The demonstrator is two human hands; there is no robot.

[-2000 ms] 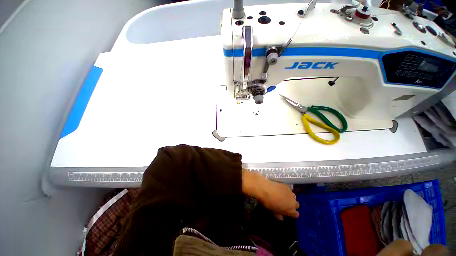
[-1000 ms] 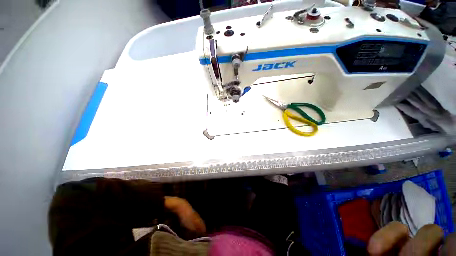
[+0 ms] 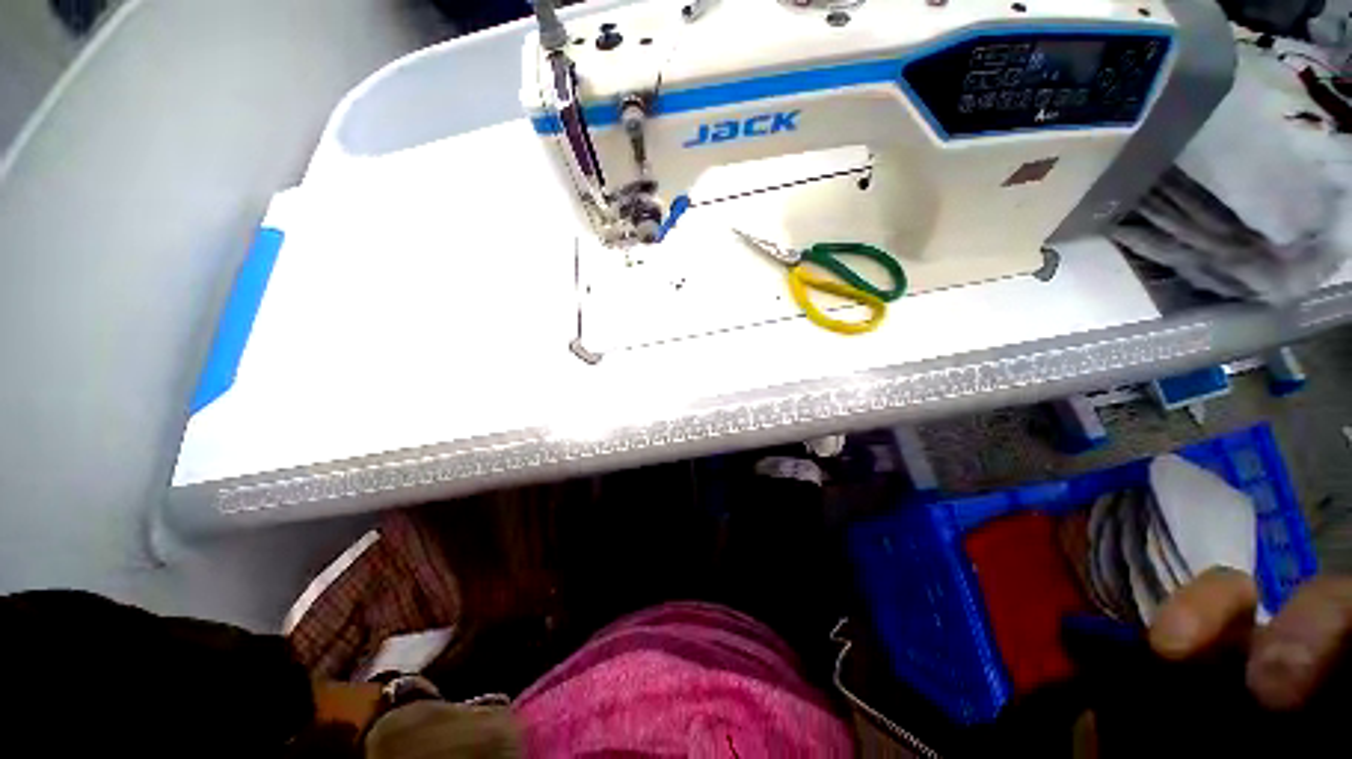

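My left hand (image 3: 349,703) shows only as a small patch of skin past the dark sleeve at the bottom left; its fingers are hidden. My right hand (image 3: 1238,630) is cut off at the lower right, with only blurred fingertips showing over a dark shape I cannot identify. A reddish-brown checked cloth (image 3: 398,578) with a white edge strip hangs below the table at the left. The white JACK sewing machine (image 3: 801,89) stands on the table. Snips with green and yellow handles (image 3: 842,291) lie on its bed, away from both hands.
The white table (image 3: 386,341) has a ruler-marked front edge. Grey-white fabric lies right of the machine (image 3: 1216,245). A blue crate (image 3: 919,608) on the floor holds a red piece (image 3: 1023,586) and pale stacked pieces (image 3: 1201,519). My pink clothing (image 3: 682,690) shows at the bottom.
My left arm has drawn back from the table's front edge to the bottom left. The view has shifted, so the machine and snips appear higher and further left. More checked cloth shows.
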